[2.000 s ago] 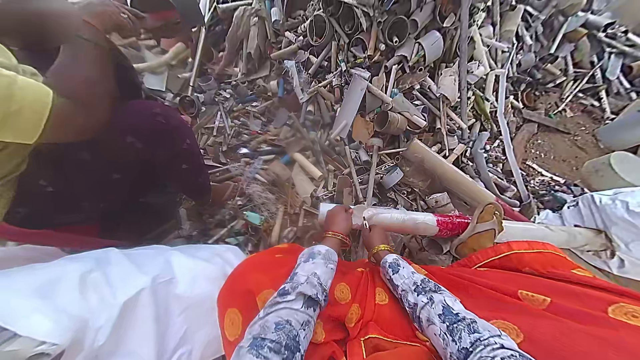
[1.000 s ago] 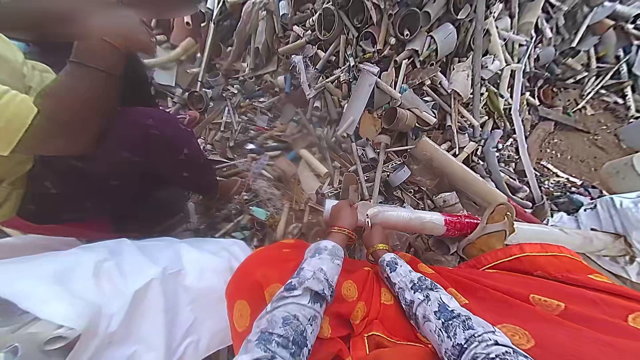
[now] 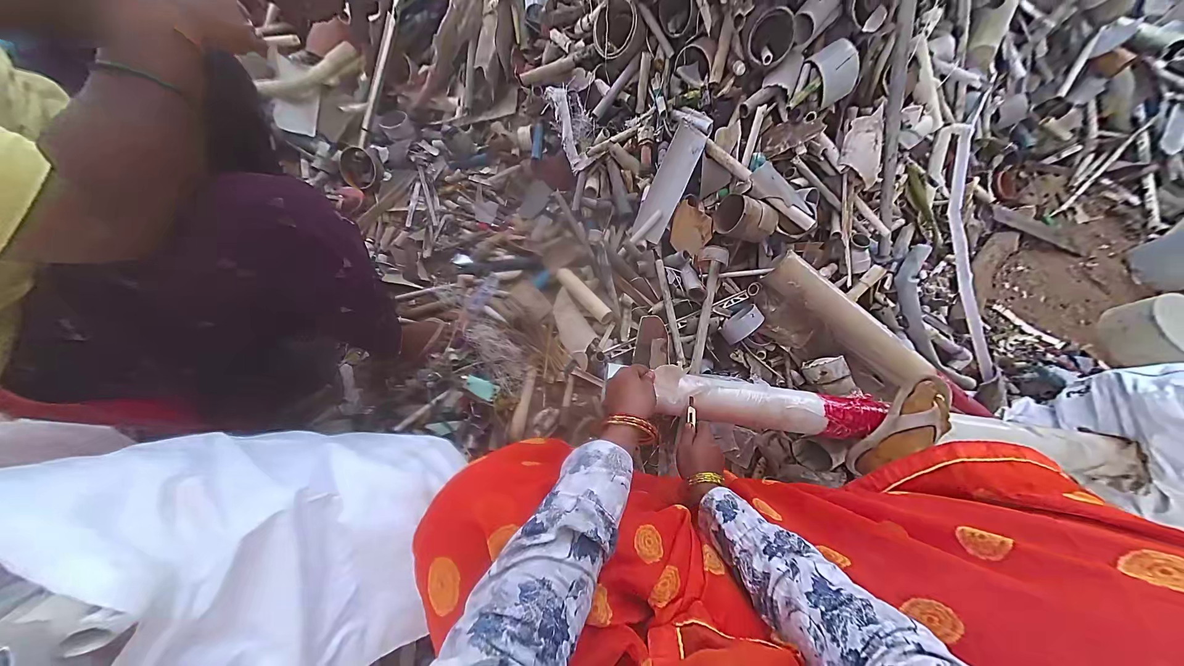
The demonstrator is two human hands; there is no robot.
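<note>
A white plastic pipe [image 3: 758,403], part of it wrapped in red and clear film, lies across in front of my knees. My left hand [image 3: 631,396] is closed on the pipe's left end. Just below the pipe, my right hand [image 3: 700,450] has a small blade-like metal piece [image 3: 691,412] upright at its fingertips, against the pipe's underside. A sandal [image 3: 902,425] rests over the pipe to the right, beside the red film. A flat brownish piece [image 3: 650,340] stands up just beyond my left hand.
Pipe scraps [image 3: 666,185] are heaped ahead. A thicker beige pipe [image 3: 846,319] slants beyond the sandal. At the left sits another person [image 3: 213,277], arm raised and blurred. White sacks [image 3: 231,518] lie at the lower left, and a pale container [image 3: 1142,328] stands at the right.
The small metal piece at my right hand now shows plainly. My left hand stays at the pipe's end. The other person's hand has shifted at the upper left.
</note>
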